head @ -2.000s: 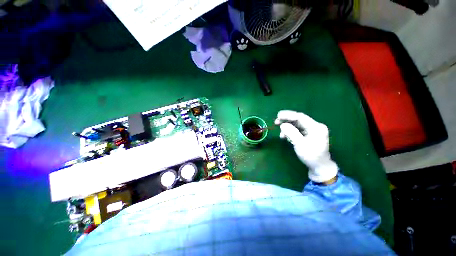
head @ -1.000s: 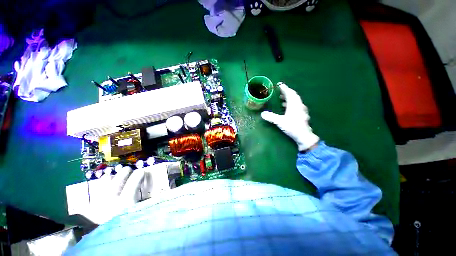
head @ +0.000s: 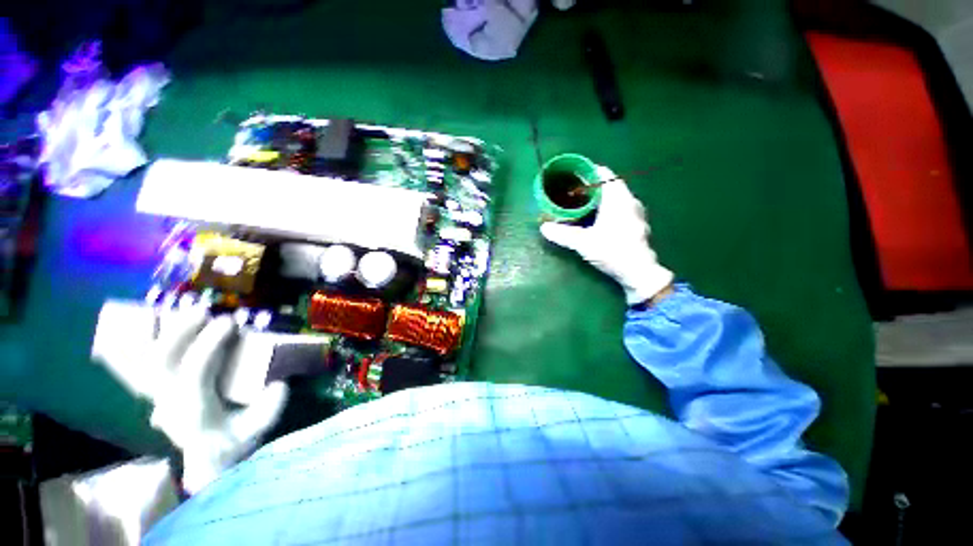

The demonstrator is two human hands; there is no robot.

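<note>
The power board (head: 469, 267) lies on the green surface, slightly blurred. A long white heatsink (head: 288, 203) crosses it, with two orange-copper chokes (head: 348, 316) nearer me. My left hand (head: 197, 373), in a white glove, lies at the board's near left edge beside the finned heatsink, fingers spread; its exact grip is unclear. My right hand (head: 613, 237), also gloved, is around the near right side of the green pot (head: 567, 190), thumb and fingers against it. A thin reddish-brown stick (head: 629, 175) stands in the dark pot, leaning right. A second thin dark stick shows at the pot's back left.
A black pen-like tool (head: 604, 77) lies behind the pot. A crumpled white heap (head: 98, 130) is at the far left, and another white piece (head: 489, 26) at the top. A red-lined black tray (head: 894, 160) stands at the right. A silvery-white object (head: 112, 503) is at the lower left.
The board has turned clockwise. My left hand has come into view at its near left edge. My right hand has let go of the stick and closed around the pot's side. The view has shifted.
</note>
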